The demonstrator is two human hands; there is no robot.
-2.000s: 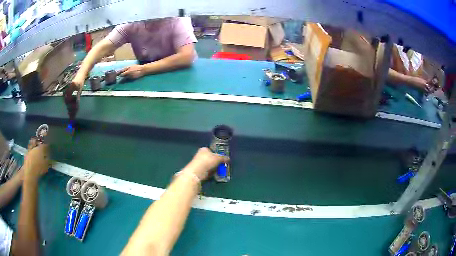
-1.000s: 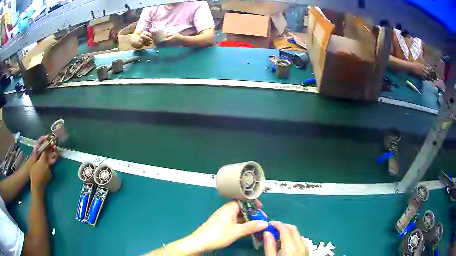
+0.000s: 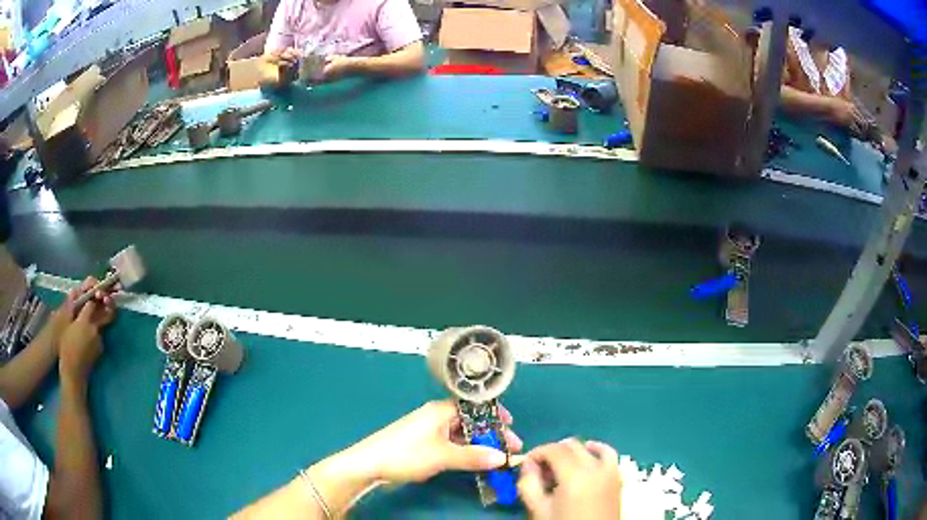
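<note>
A grey-beige handheld fan unit (image 3: 474,366) stands with its round head up over the near bench edge, its open handle towards me. My left hand (image 3: 432,442) grips the handle just below the head. A blue battery (image 3: 490,447) lies in the handle, partly covered by my left fingers. My right hand (image 3: 572,479) is beside the lower handle, its thumb and finger pinched on something small and pale by the battery; what it is I cannot tell. White pads (image 3: 666,490) lie in a loose pile just right of my right hand.
Two fan units (image 3: 193,381) lie side by side at left, near another worker's hands (image 3: 86,315). Several units (image 3: 849,462) lie at right by a metal post (image 3: 876,259). One unit (image 3: 739,276) lies on the belt (image 3: 407,264). A cardboard box (image 3: 701,107) stands across it.
My left hand took the unit from the belt to the near bench. My right hand came in and has shifted from the battery to the handle's side. The belt unit at right moved left.
</note>
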